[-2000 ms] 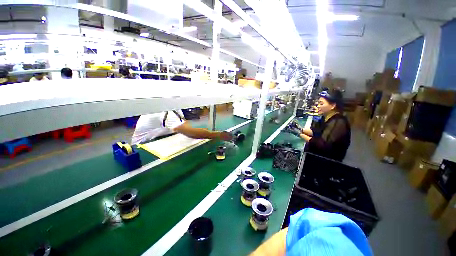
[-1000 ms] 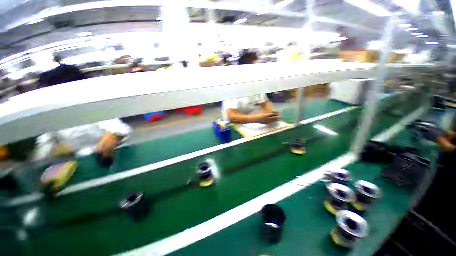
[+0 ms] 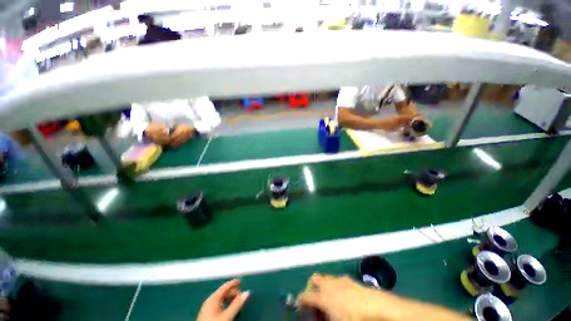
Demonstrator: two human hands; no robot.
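Note:
My left hand (image 3: 220,303) is at the bottom edge, partly cut off, with thumb and fingers apart and nothing in them. My right hand (image 3: 338,297) reaches in from the lower right, fingers bent down over something dark at the bottom edge; blur and the frame edge hide whether it is gripped. A small shiny piece (image 3: 288,300) shows between the hands. A black housing (image 3: 377,272) lies with its mouth visible just beyond my right hand. Several inner units with flared silver rings (image 3: 493,267) stand clustered at the right.
The green belt (image 3: 238,241) behind the white rail (image 3: 275,260) carries a black housing (image 3: 195,209) and two yellow-banded units (image 3: 278,192). Two people work opposite, one holding a dark unit (image 3: 418,126). A blue dispenser (image 3: 329,135) stands there. A white shelf (image 3: 282,69) crosses above.
The view has swung left from the crate and aisle to face the belt. Both my hands have come in at the bottom. The inner units and housing appear farther right than in the first frame.

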